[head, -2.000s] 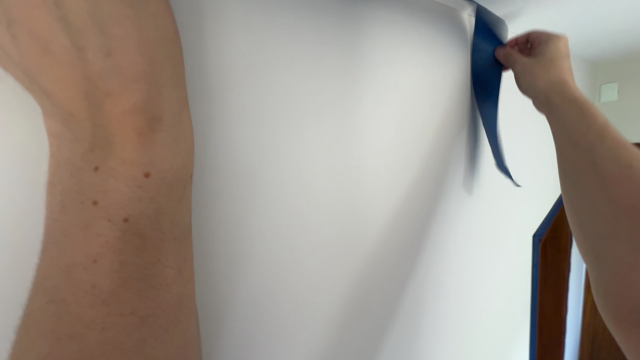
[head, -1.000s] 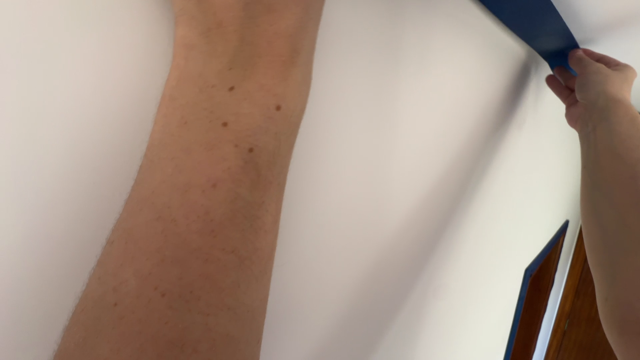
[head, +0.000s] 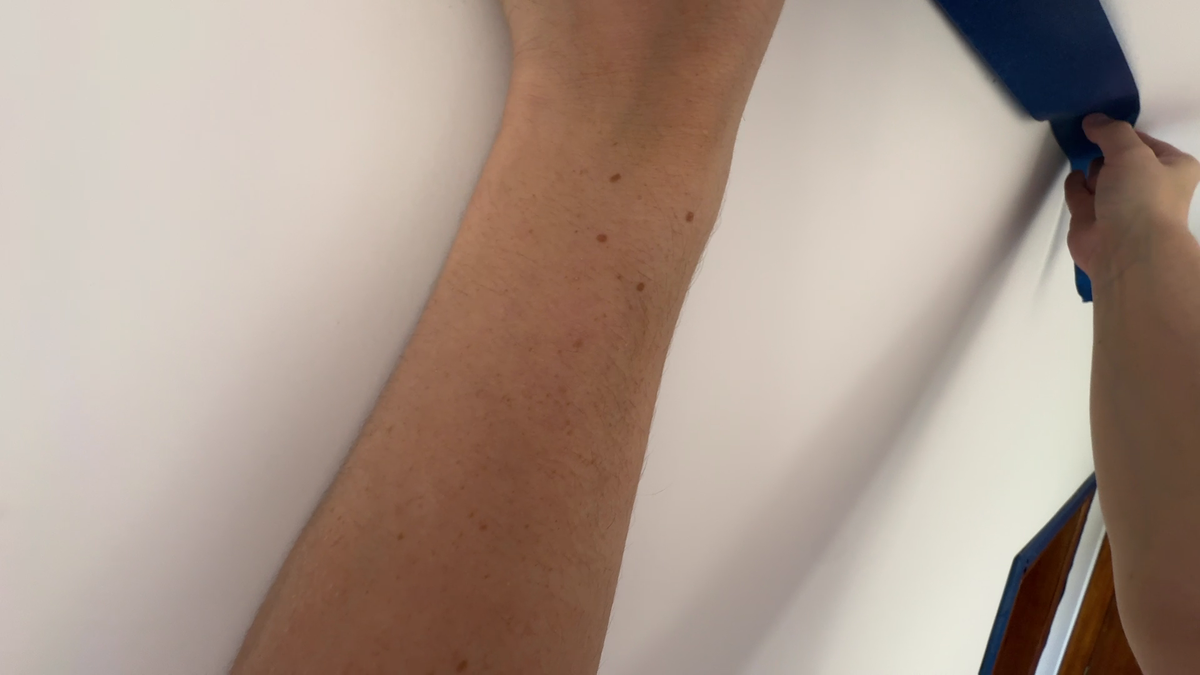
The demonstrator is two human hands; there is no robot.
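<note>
A wide strip of blue tape comes down from the top edge at the upper right. My right hand pinches its lower part between thumb and fingers, and a short tail of the strip hangs below the fingers. Across the middle of the view my left forearm reaches up, with the wrist at the top edge; the left hand itself is out of frame, so what it touches is hidden. Behind both arms is a white wall.
At the lower right stands a dark brown wooden frame with blue tape along its edge. More brown wood lies beyond a pale strip, partly behind my right forearm. Soft shadows fall across the wall.
Two seconds ago the tape's narrow, twisted end hung free below my right hand; now the strip spans broad and slanted down to the fingers. The view has shifted.
</note>
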